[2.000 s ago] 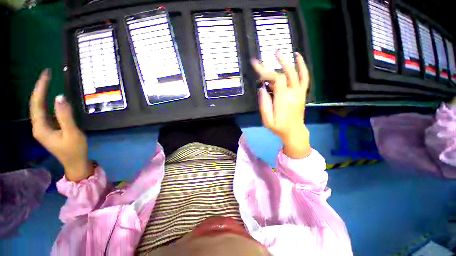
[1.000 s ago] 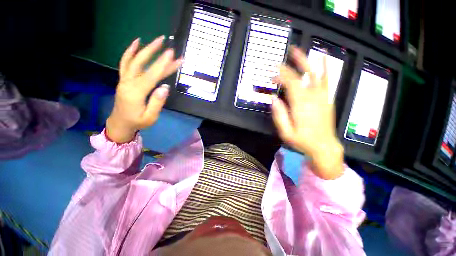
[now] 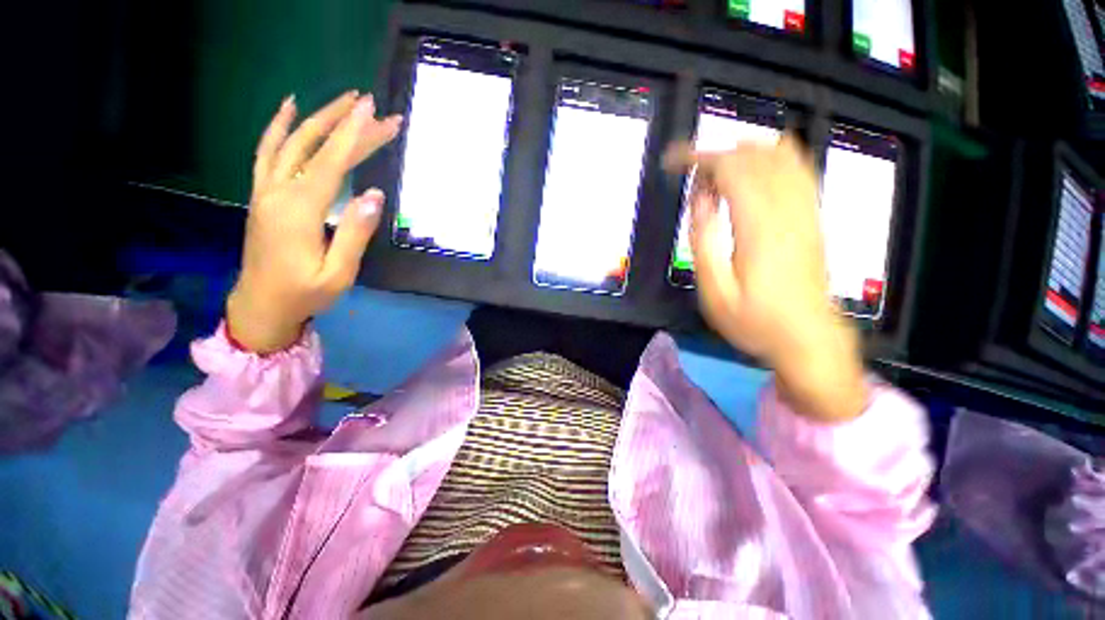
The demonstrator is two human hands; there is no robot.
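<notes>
A black phone tray (image 3: pixel 527 170) lies in front of me with a row of several smartphones in its slots. The leftmost smartphone (image 3: pixel 454 151) and the one beside it (image 3: pixel 591 182) show mostly blank white screens. The third phone (image 3: pixel 731 115) is partly hidden by my right hand. The rightmost phone (image 3: pixel 863 200) is white with a red button at its lower corner. My right hand (image 3: pixel 763 230) is over the third and fourth phones, blurred, fingers apart, holding nothing. My left hand (image 3: pixel 297 218) is open at the tray's left edge, holding nothing.
Behind the tray is another tray with lit phones (image 3: pixel 882 34) showing green and red buttons. At the far right, stacked trays hold phones with list screens (image 3: pixel 1069 248). Pink sleeves of people show at the lower left (image 3: pixel 73 351) and lower right (image 3: pixel 1030 484). The floor is blue.
The two left phones have changed from list screens to mostly blank white ones. The tray appears shifted and less tilted in view. My right hand has stayed over the tray's right half.
</notes>
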